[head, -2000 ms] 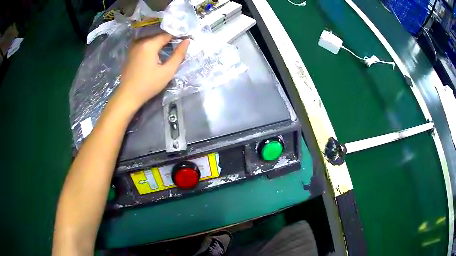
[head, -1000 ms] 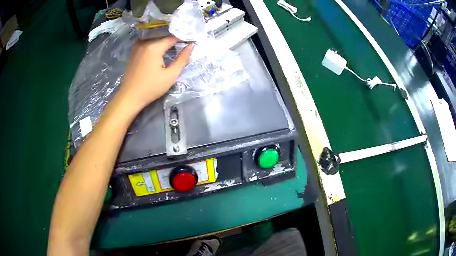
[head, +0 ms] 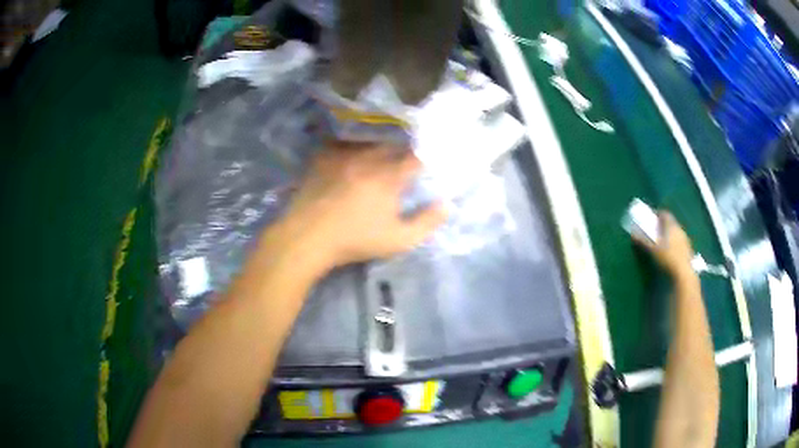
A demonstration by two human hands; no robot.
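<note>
My left hand [head: 364, 201] is blurred over the machine's base plate [head: 473, 306], below the grey-brown horn [head: 399, 44]. Its thumb is apart from the fingers, at the edge of crinkled clear film [head: 219, 149]; its fingertips are blurred, and whether it holds anything is hidden. My right hand [head: 673, 245] is over the green conveyor belt [head: 613, 166], its fingers on a white charger [head: 644, 220]. A white cord end shows just right of this hand.
A red stop button [head: 379, 405] and a green button [head: 525, 381] are on the machine front. Another white charger [head: 553, 50] with its cable lies farther up the belt. A white divider bar [head: 644, 379] crosses the belt behind my right forearm. Blue bins [head: 731, 70] stand beyond the belt.
The view has shifted, and the horn shows larger at the top. My right hand has come into view and has taken hold of the charger on the belt. Another charger has come into view upstream.
</note>
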